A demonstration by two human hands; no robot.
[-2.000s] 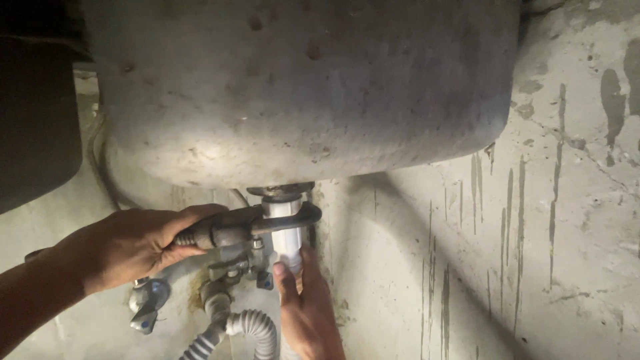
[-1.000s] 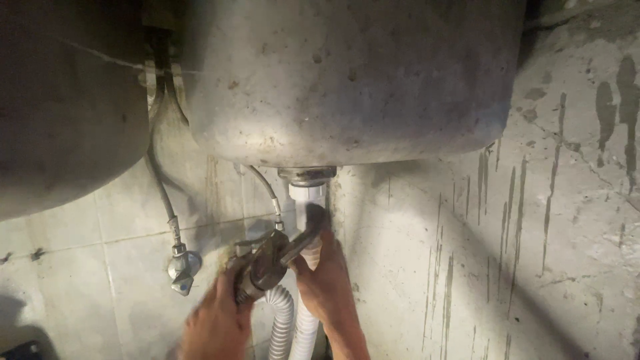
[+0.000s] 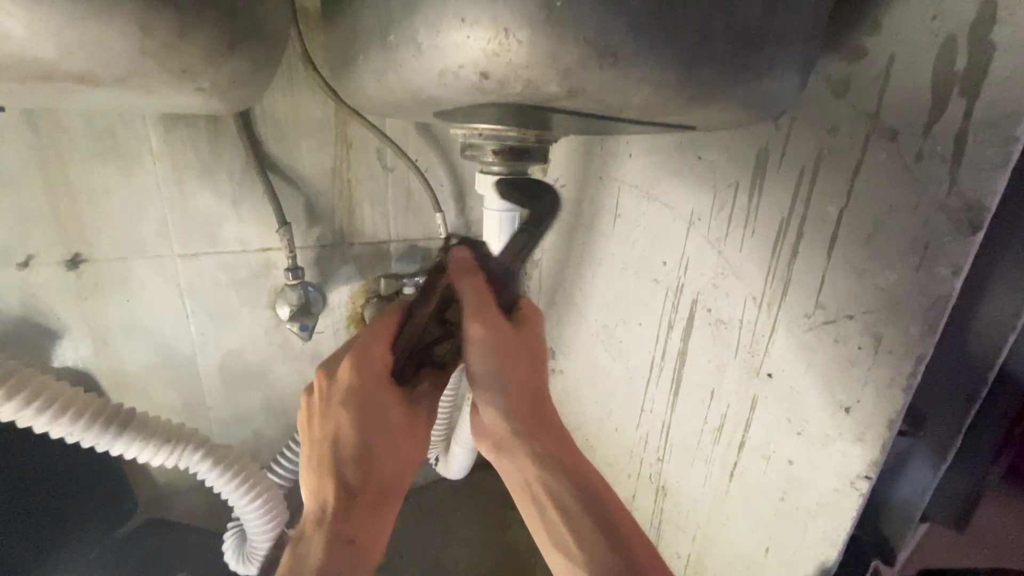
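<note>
Both my hands are on a dark metal pipe wrench (image 3: 436, 320) below the sink basin (image 3: 560, 64). My left hand (image 3: 368, 400) wraps the lower left part of the tool. My right hand (image 3: 508, 368) grips its other side, with the thumb lying over the body. The hooked jaw points up and right, in front of the white plastic drain pipe (image 3: 500, 224); whether it touches the pipe cannot be told. Above that pipe sits the metal drain fitting (image 3: 506, 152) under the basin. My fingers and the blurred tool hide part of the pipe.
A shutoff valve (image 3: 300, 306) with a braided hose (image 3: 264, 172) is on the tiled wall at left. Another thin hose (image 3: 384, 136) runs down behind the wrench. A white corrugated drain hose (image 3: 152, 432) crosses the lower left. The streaked side wall (image 3: 720, 320) stands at right.
The wrench lay across the pipe near the drain fitting two seconds ago; now it is lower, tilted, with both hands on it. My left hand has come in from the left. The view has shifted.
</note>
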